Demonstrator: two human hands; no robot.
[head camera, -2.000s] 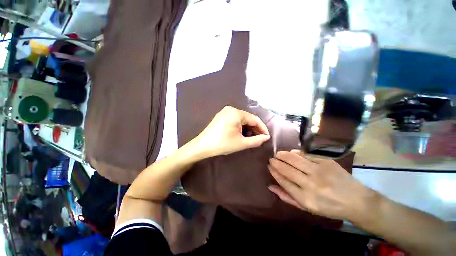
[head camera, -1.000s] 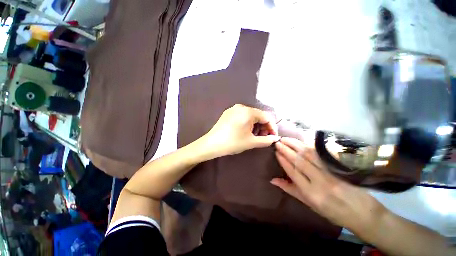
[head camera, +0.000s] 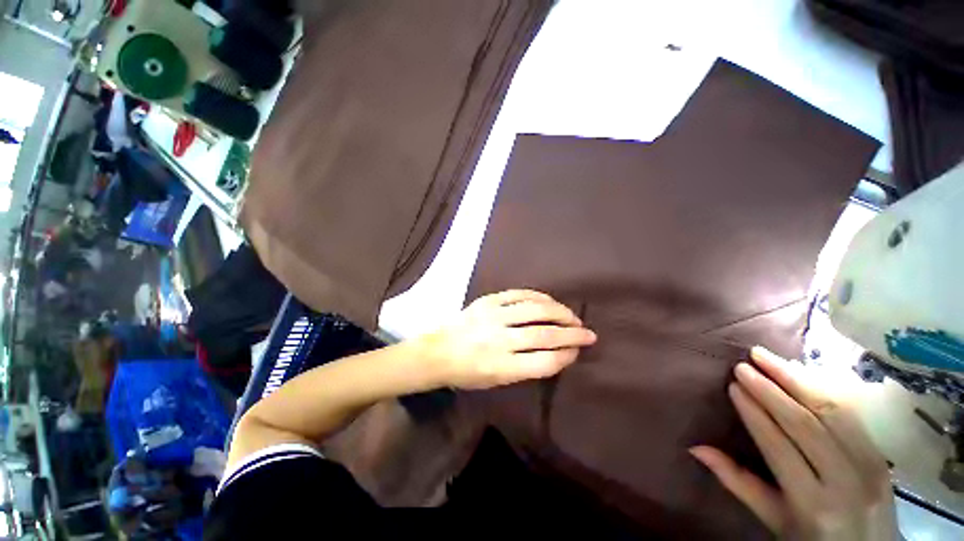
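A large dark-brown garment panel (head camera: 677, 227) lies on the white table, with a notched upper edge and a thin dart or fold line running toward the bright spot at the machine. My left hand (head camera: 518, 338) rests palm-down on the panel's left part, fingers pointing right. My right hand (head camera: 809, 449) lies on its right part, fingertips by the fold line near the needle area. Neither hand visibly pinches the cloth. The pale sewing machine head (head camera: 909, 285) is at the right. The needle itself cannot be made out.
A stack of brown cut panels (head camera: 370, 137) lies left of the work. More dark folded cloth (head camera: 898, 42) is at the upper right. Thread cones (head camera: 153, 66) stand at the upper left. A blue bag (head camera: 164, 407) and clutter are on the floor at left.
The view has shifted right. My left hand has opened from a pinch and lies flatter, away from my right hand. More of the panel shows, spread toward the machine.
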